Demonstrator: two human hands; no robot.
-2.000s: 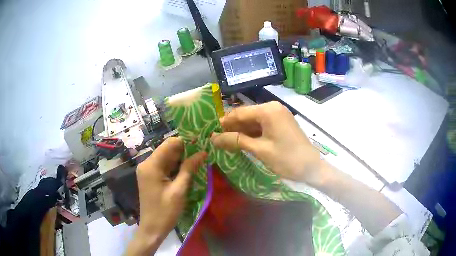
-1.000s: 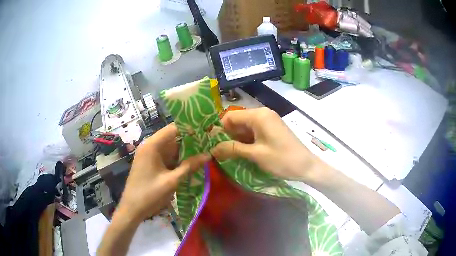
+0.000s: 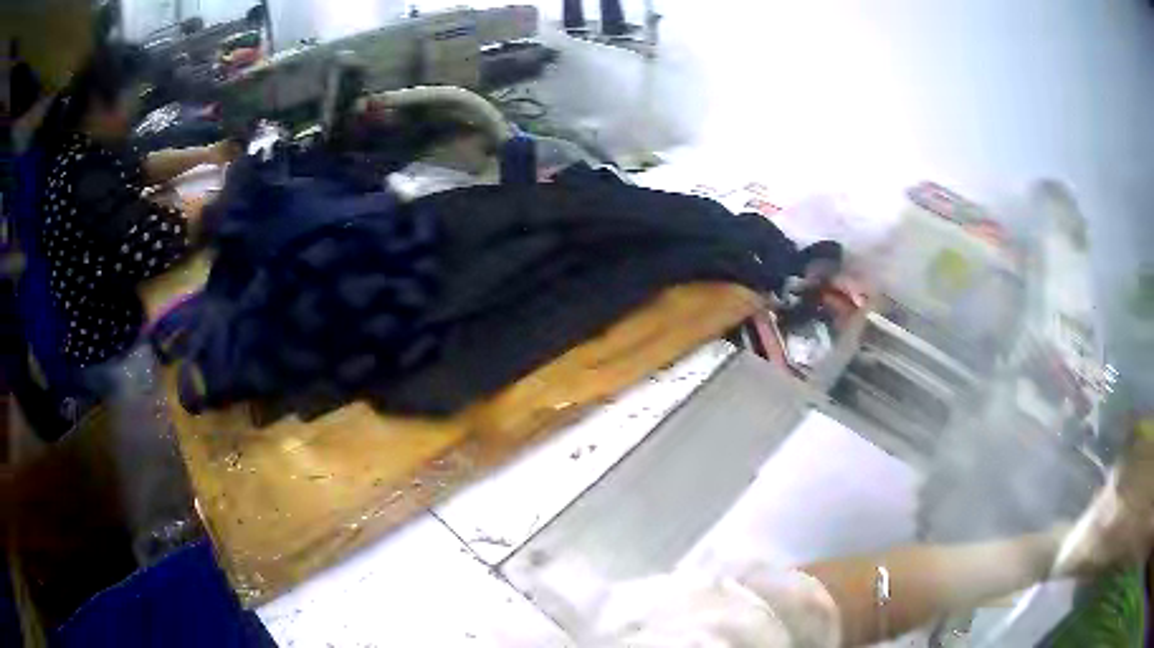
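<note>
The view is blurred and turned to the left. My left hand [image 3: 1114,513] is at the right edge, blurred and cut off, with its forearm coming from a pale sleeve at the bottom. I cannot tell what its fingers do. A piece of the green floral bag [image 3: 1104,620] shows in the bottom right corner, below this hand. The rest of the bag is out of the picture. My right hand is not in view.
A dark straps pile [image 3: 506,266] lies on a wooden board [image 3: 304,487] at the left. The white sheet [image 3: 823,487] lies on the metal bed beside the blurred sewing machine [image 3: 1000,418]. A person in a dotted top [image 3: 95,241] works at the far left.
The view has swung left, bringing in the dark pile, wooden board and other person. The control panel, thread cones, my right hand and most of the green bag have left the picture.
</note>
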